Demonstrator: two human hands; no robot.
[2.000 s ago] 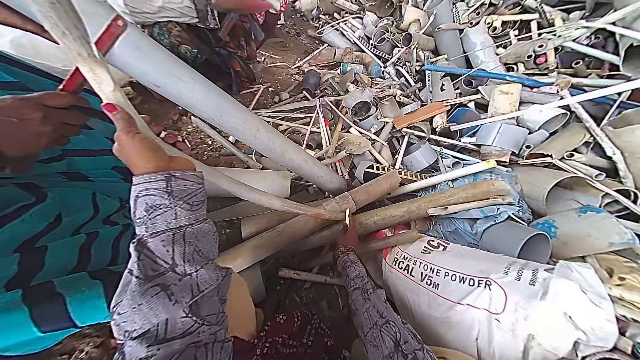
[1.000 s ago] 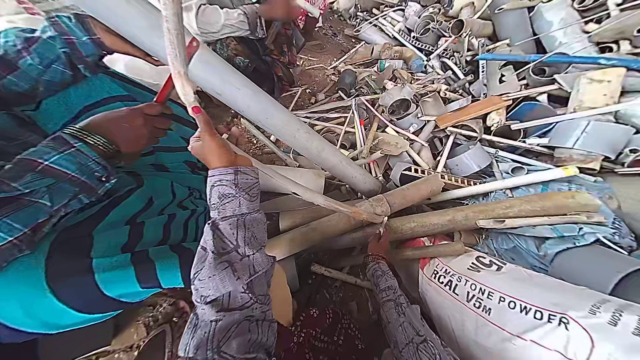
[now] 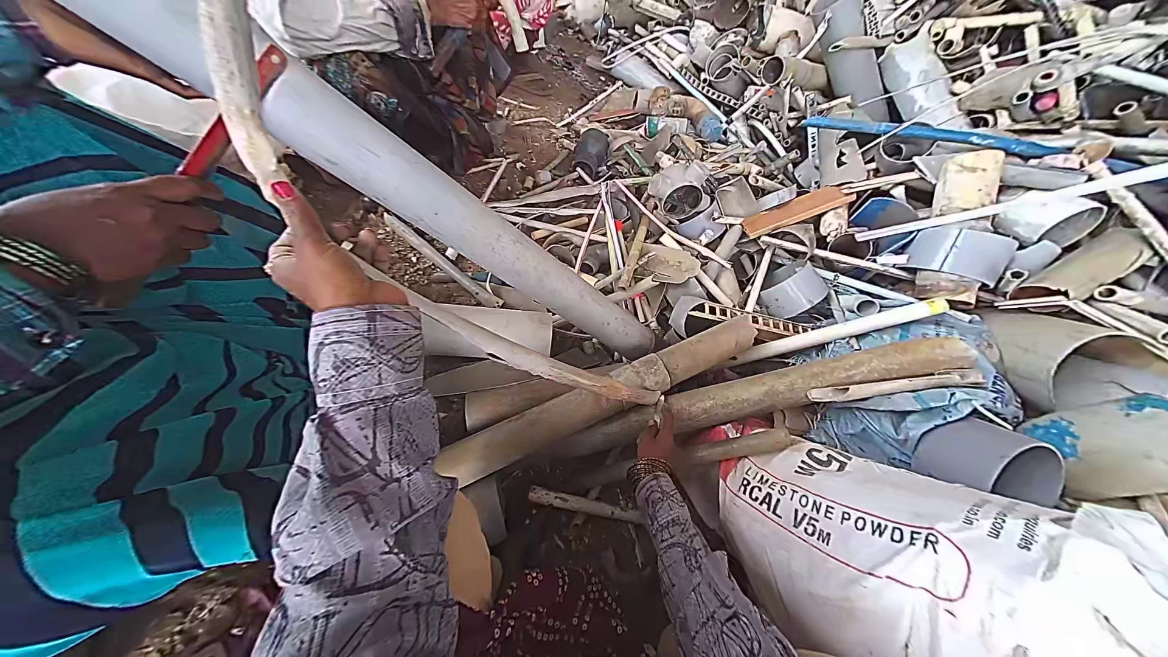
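My left hand (image 3: 333, 269) grips a long, bent strip of whitish plastic pipe (image 3: 511, 356), thumb up along it. The strip's upper part (image 3: 235, 91) rises past the red-handled tool, and its lower end reaches my right hand (image 3: 657, 438). My right hand is closed near that end on a small pale piece that I cannot name. Beneath the strip lie brownish pipes (image 3: 547, 429) that cross each other. A co-worker's hand (image 3: 137, 228) holds the tool with a red handle (image 3: 208, 151) just left of my left hand.
A large grey pipe (image 3: 438, 210) slants across the view. Cut pipes and fittings (image 3: 785, 283) are heaped at the back and right. A white printed sack (image 3: 876, 547) lies at the lower right, by a blue plastic sheet (image 3: 876, 420). Another person sits at the top.
The view has shifted. Both of my hands remain at the strip, and the co-worker's hand stays on the red-handled tool.
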